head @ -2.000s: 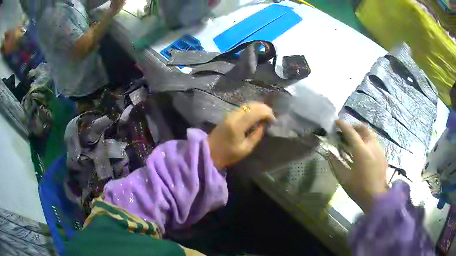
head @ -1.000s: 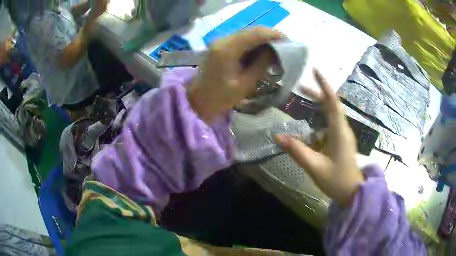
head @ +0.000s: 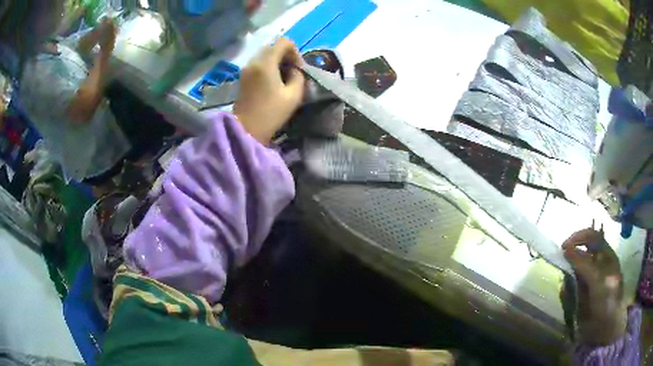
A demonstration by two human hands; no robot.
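Observation:
A long narrow grey fabric strip [head: 437, 157] is stretched taut and slanting across the table. My left hand [head: 271, 89] pinches its upper left end. My right hand [head: 598, 282] pinches its lower right end, near the picture's right edge. Beneath it lie a dark maroon strip [head: 487, 157] and a short grey strip piece [head: 369, 163]. Several grey sewn bands [head: 533, 96] lie overlapping at the right. A dark looped strip shows beside my left hand.
White table [head: 422, 57] with blue tape [head: 329, 25] and a small blue tray [head: 215, 80]. A perforated panel [head: 401, 218] at the near edge. A heap of strips [head: 114, 221] above a blue bin [head: 82, 314]. A machine part [head: 630, 157] at right. Another person [head: 64, 107] at upper left.
My left hand has moved left and my right hand down and right, with the strip now pulled straight between them. The view has shifted so the table things sit further left and up.

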